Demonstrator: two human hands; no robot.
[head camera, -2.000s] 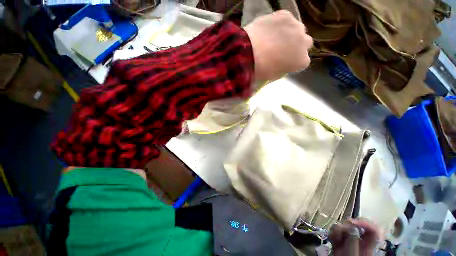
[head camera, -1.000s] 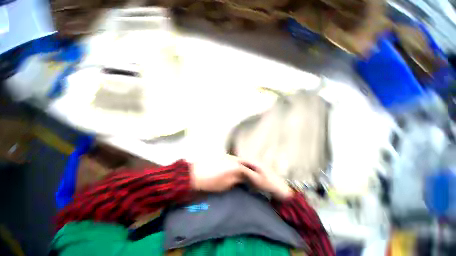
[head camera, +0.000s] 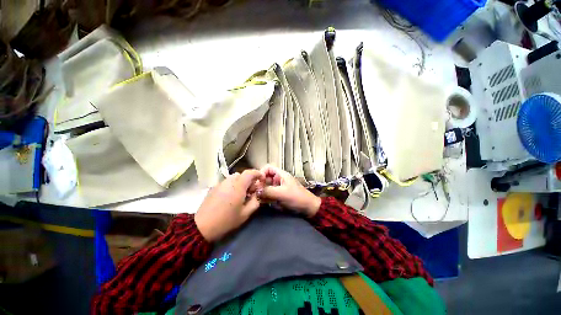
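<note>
A fanned bundle of cream fabric pieces (head camera: 317, 117) lies on the white table, its folds side by side with dark and yellow edges. Its near edge shows small shiny bits. My left hand (head camera: 227, 200) and my right hand (head camera: 284, 192) meet at the bundle's near left corner, fingertips together and pinched. Whether they hold a thread, a fabric edge or something small cannot be told. Flat cream pieces with yellow edging (head camera: 144, 126) lie overlapping to the left.
Brown pieces (head camera: 24, 92) are heaped at the far left. A blue tray (head camera: 42, 154) is at the left table end, a blue bin (head camera: 430, 15) at the back. A white tape roll (head camera: 460, 106), white machine (head camera: 501, 92) and blue fan (head camera: 541, 127) stand right. Loose threads lie near the right front edge.
My left arm has come down from reaching across the table, and both hands are now together at the front edge. The view has turned and the bundle shows more widely fanned.
</note>
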